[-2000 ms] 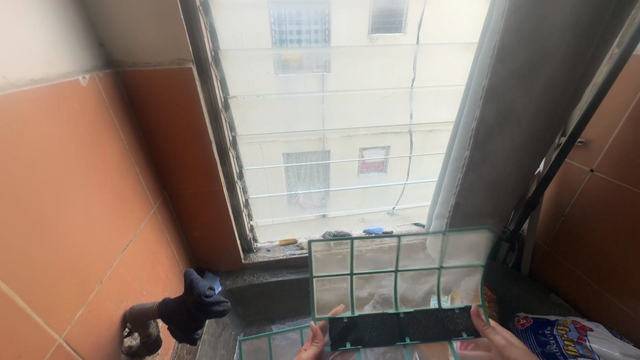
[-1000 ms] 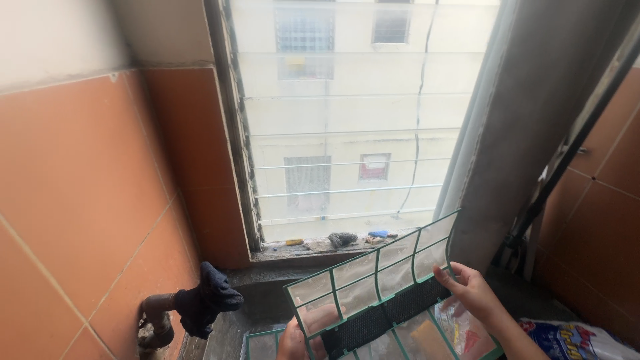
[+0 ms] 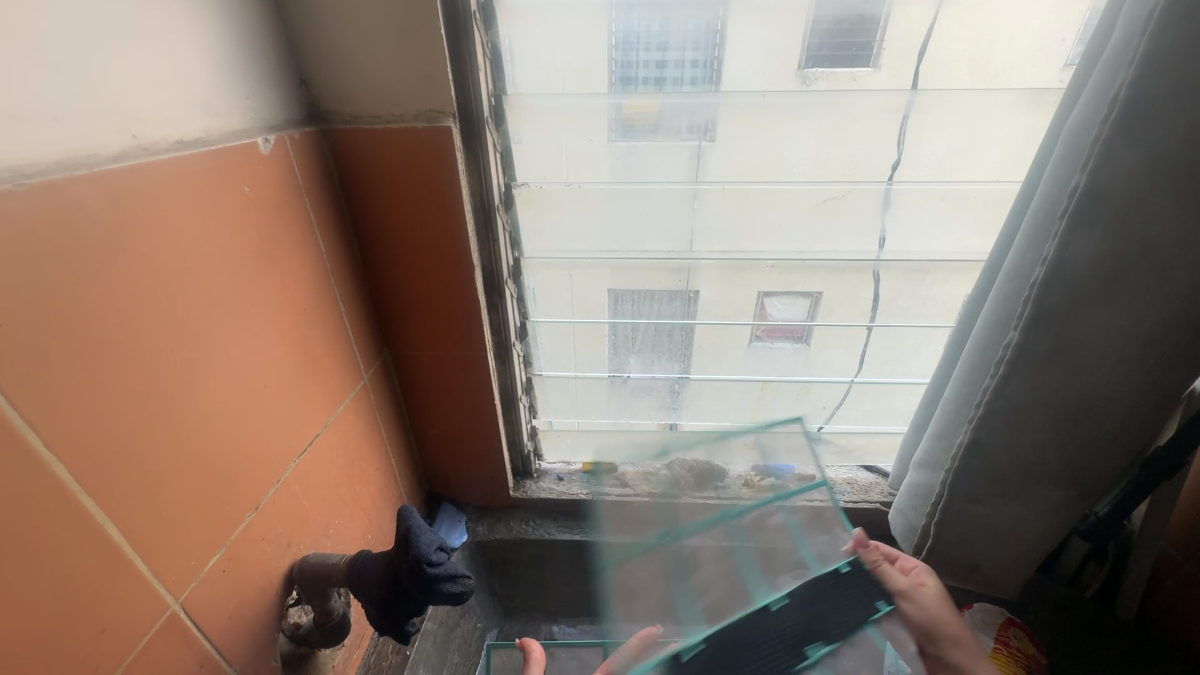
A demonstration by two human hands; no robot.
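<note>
A green-framed mesh air filter (image 3: pixel 731 525) with a black insert panel (image 3: pixel 783 623) is tilted in front of the window sill, blurred by motion. My right hand (image 3: pixel 923 600) grips its right edge beside the black panel. Low in the view, my left hand (image 3: pixel 591 656) has its thumb and a finger apart at the filter's lower left; whether it touches the filter cannot be told. A second green-framed mesh filter (image 3: pixel 553 645) lies below, partly behind my left hand and cut off by the bottom edge.
A louvred glass window (image 3: pixel 750 225) stands ahead, with small items on its dusty sill (image 3: pixel 647 480). A grey curtain (image 3: pixel 1050 309) hangs at right. A dark cloth (image 3: pixel 408 577) covers the end of a pipe (image 3: pixel 319 586) at the orange tiled wall. A printed plastic bag (image 3: pixel 1008 642) is at lower right.
The filter in my hands has turned from nearly level to steeply tilted, its black panel now slanting up to the right. The left hand's fingers have come apart.
</note>
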